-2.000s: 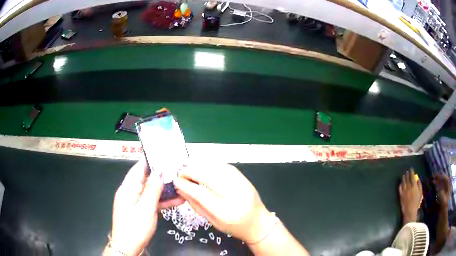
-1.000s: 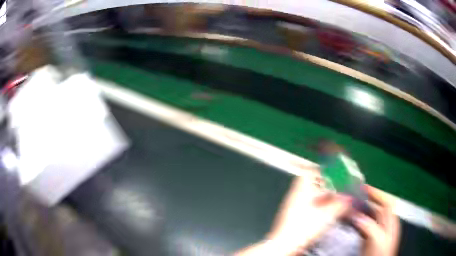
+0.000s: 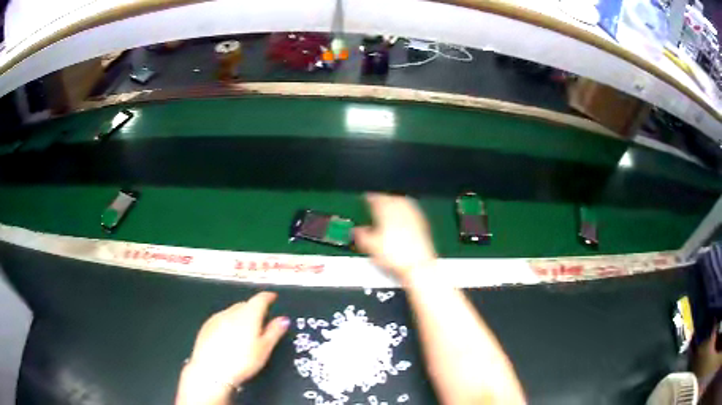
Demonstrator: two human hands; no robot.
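A half-assembled phone unit [image 3: 323, 228] lies on the green conveyor belt, its green board end to the right. My right hand [image 3: 398, 233] reaches over the belt edge beside that end; its fingers are blurred, and I cannot tell whether they touch or hold the unit. My left hand [image 3: 237, 336] is over the dark bench mat, empty, with thumb and fingers apart. A loose pile of small white pieces [image 3: 348, 356] lies on the mat between my two arms.
Other phone units lie on the belt, at right of centre [image 3: 473, 218], far right [image 3: 588, 225] and left [image 3: 119, 210]. The pale belt rail [image 3: 214, 262] crosses in front. A fan [image 3: 675, 391] stands lower right. A shelf [image 3: 237, 30] spans above.
The view has swung back from the left. My hands have parted; the right is now over the belt and the left is over the mat, no longer holding a unit.
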